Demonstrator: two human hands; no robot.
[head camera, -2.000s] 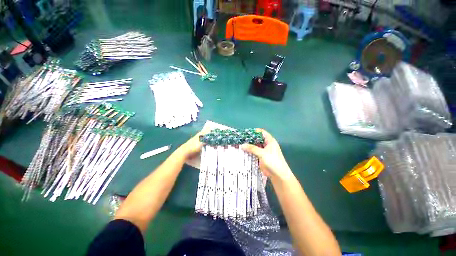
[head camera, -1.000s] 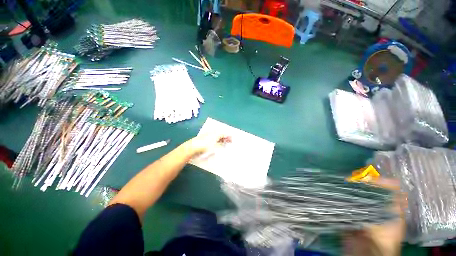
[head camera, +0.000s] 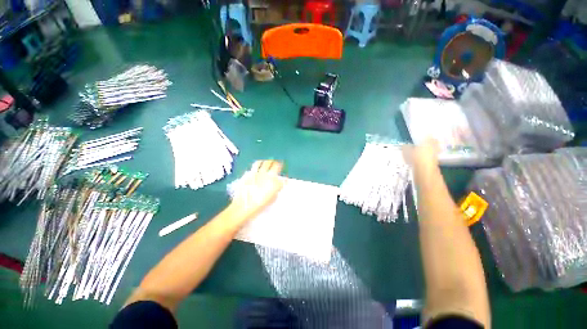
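Observation:
A white sheet lies before me, on top of a clear bubble wrap web that runs down toward the near edge. My left hand rests on the sheet's upper left corner, with nothing seen held in it. A fanned stack of strip circuit boards lies right of the sheet, green ends away from me. My right hand is at the stack's upper right edge. It is blurred, and its grip on the boards cannot be made out.
Fanned board stacks lie at left, another beyond the sheet's left. A whitish stick lies left of the sheet. A phone on a stand is behind. An orange-yellow block and wrapped bundles are at right, a blue-rimmed reel behind them.
My right hand, blurred at lower right with strips a second ago, is now farther up. A board stack now lies right of the sheet. The sheet sits straighter, my left hand still on it.

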